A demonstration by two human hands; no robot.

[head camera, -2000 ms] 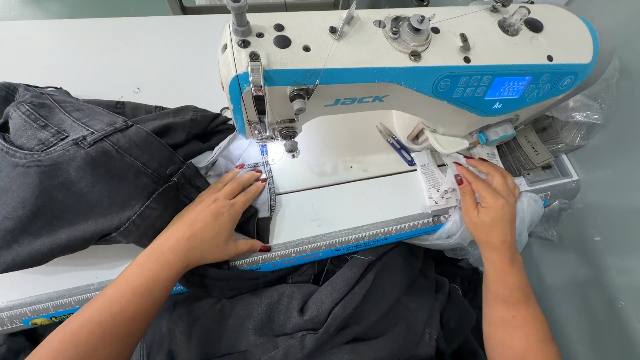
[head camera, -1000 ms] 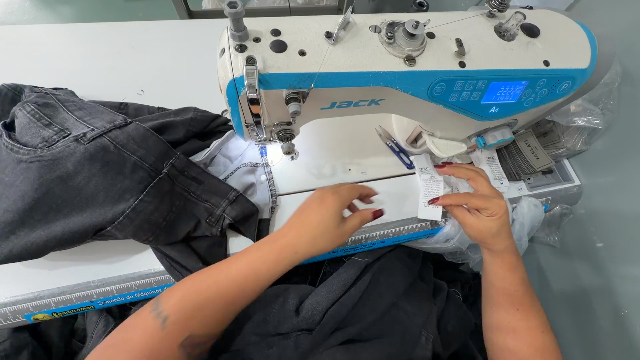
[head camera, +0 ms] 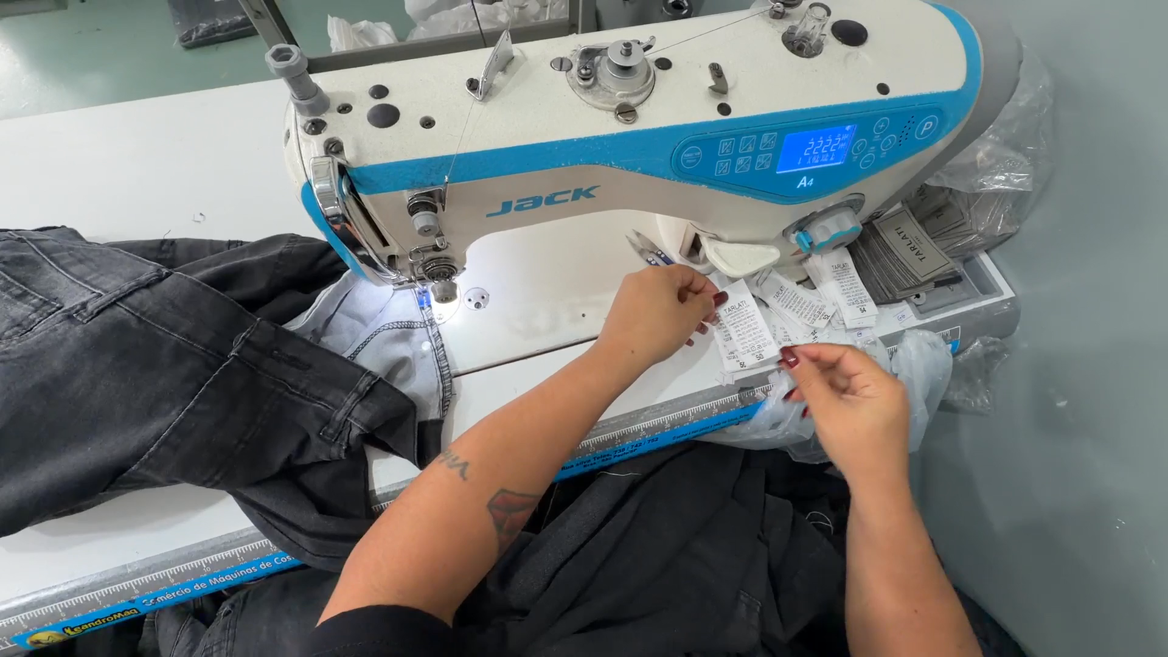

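Note:
A white printed care label [head camera: 744, 330] is pinched at its upper left corner by my left hand [head camera: 664, 313] and at its lower right corner by my right hand [head camera: 844, 401]. More white labels [head camera: 845, 290] lie just behind it, at the foot of the Jack sewing machine [head camera: 566, 196]. Black denim trousers [head camera: 182, 365] are spread at the left. Their pale pocket lining [head camera: 388, 333] reaches the needle area, under the machine's lit head. Blue-handled thread snips [head camera: 650, 249] lie behind my left hand.
Grey fabric brand labels [head camera: 899, 255] are stacked at the machine's right end. A clear plastic bag [head camera: 922, 383] hangs at the table edge beside my right hand. A measuring tape strip [head camera: 210, 561] runs along the front edge. More dark denim [head camera: 639, 547] lies below, across the lap.
My left hand has left the trousers by the needle and moved right to the labels. My right hand has lifted a label from the pile, and both hands now hold it.

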